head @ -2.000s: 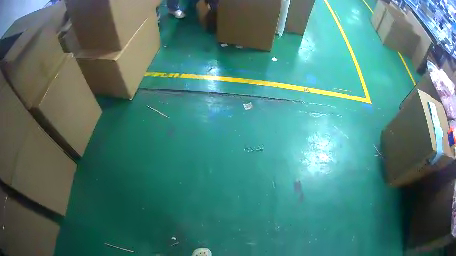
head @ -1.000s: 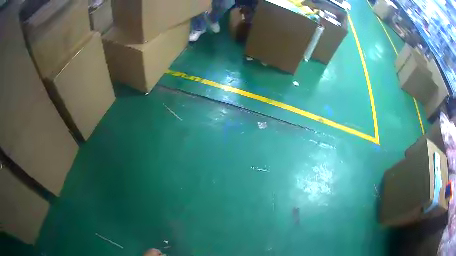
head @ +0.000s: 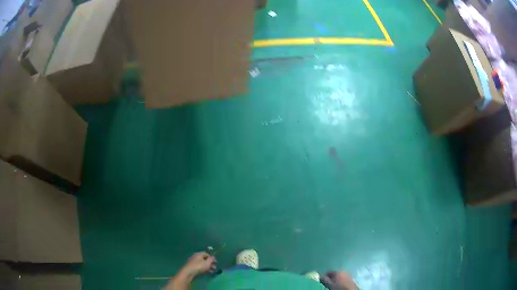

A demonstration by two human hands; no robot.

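A large plain brown carton is at the upper left centre, blurred, its top cut off by the frame. I cannot tell whether it rests on the floor; neither of my hands touches it. My left hand is low at the bottom edge, left of my body, fingers curled; a small dark and light spot shows by the fingertips, and I cannot tell if it is held. My right hand is at the bottom edge, small, blurred and partly cut off; its grip is unclear.
Stacked brown cartons line the left side, with a lighter carton behind. At right, a carton bears a pale blue strip, beside an orange and blue item. Yellow lines mark the green floor. My shoe shows below.
The large carton has come into view at upper left centre, over where stacked cartons and a person's feet showed. My view has shifted, and both my hands now show at the bottom.
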